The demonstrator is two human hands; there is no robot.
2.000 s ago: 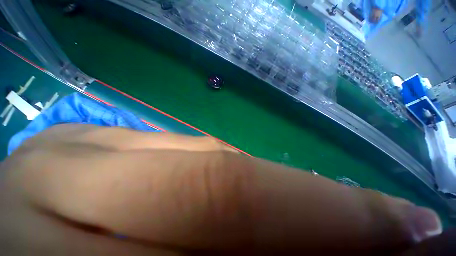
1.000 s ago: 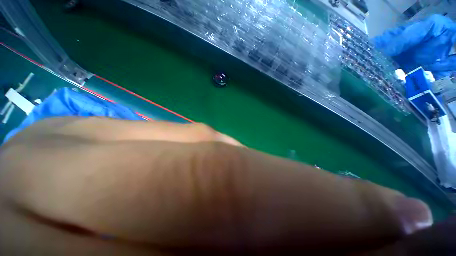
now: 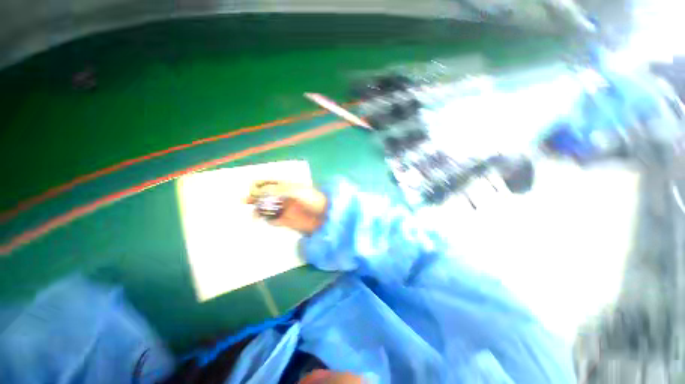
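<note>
In the blurred view, my right hand (image 3: 300, 211) comes in from the right in a blue sleeve. Its fingers are closed around a small dark round watch (image 3: 269, 205) with a shiny face, above a pale paper sheet (image 3: 218, 259). The screen content cannot be read. At the lower left is a blue sleeve or smock part, with no hand visible at it. A small skin-coloured patch shows at the bottom edge; I cannot tell what it belongs to.
A green mat with two red lines runs across the left. A pink and white pen (image 3: 338, 109) lies by a glossy tray of dark pieces (image 3: 409, 124). A dark round item (image 3: 85, 79) lies at the upper left. Blue clothing shows at the upper right.
The large hand close to the lens is gone. The view has swung down to the bench, showing the paper, pen, tray and my right hand with a watch.
</note>
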